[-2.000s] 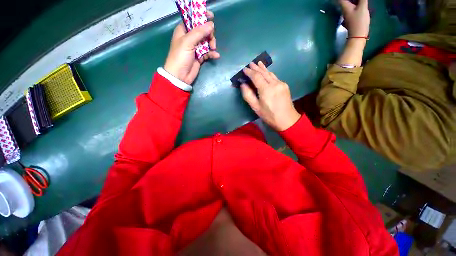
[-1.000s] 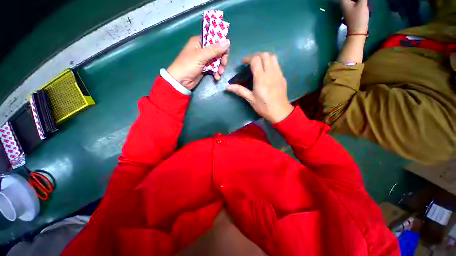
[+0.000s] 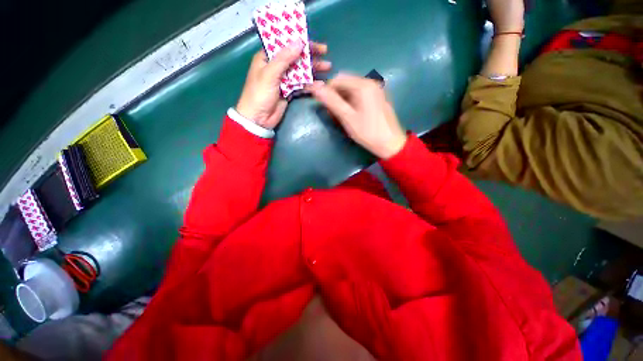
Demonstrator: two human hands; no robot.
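Note:
My left hand (image 3: 266,84) holds a bundle of black pads (image 3: 285,35), patterned white and red-pink face up, with the thumb on top. My right hand (image 3: 363,113) is at the near end of the bundle, its fingertips touching or very near the bottom corner; whether it pinches something there I cannot tell. A small black pad (image 3: 375,76) shows on the green bench behind my right hand, mostly hidden by it.
At the left are a yellow basket (image 3: 111,151), stacked pads (image 3: 76,179), a patterned bundle (image 3: 37,220), orange-handled scissors (image 3: 80,271) and a white spool (image 3: 48,290). A pale rail (image 3: 158,70) runs along the far edge. A neighbour's arm (image 3: 505,53) is at the right.
The patterned bundle moved from apart to squared together in my left hand. My right hand left the black pad on the bench and came left to the bundle's near end.

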